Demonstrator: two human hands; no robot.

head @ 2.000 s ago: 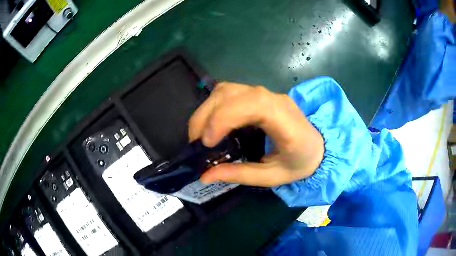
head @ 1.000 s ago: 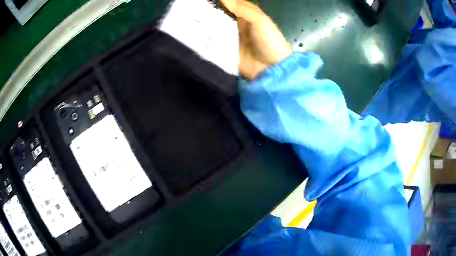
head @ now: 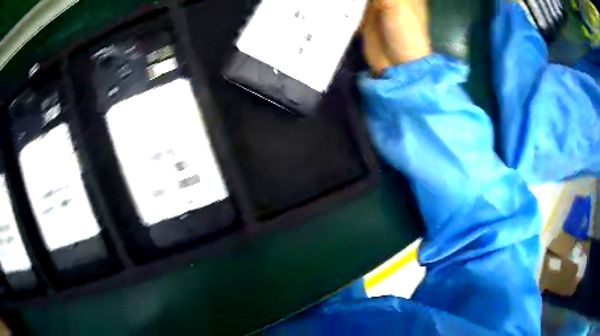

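A smartphone with a large white printed label is tilted over the upper part of an otherwise empty slot in the black phone tray. Its top end is cut off by the picture's upper edge. My right hand is blurred and cut off at the top edge; it holds the phone at its right side, fingertips hidden. Several labelled phones, such as this one, lie camera end up in the slots to the left. A tiny skin-coloured patch at the bottom left corner may be my left hand.
The tray lies on a dark green bench. A pale curved rail runs at the upper left. Another person's blue sleeve is at the right. A cardboard box and a blue object show below the bench at right.
The phone was held dark and edge-on over the tray, then lifted to the upper right with its label showing. Now it sits lower in view over the slot. The tray appears larger.
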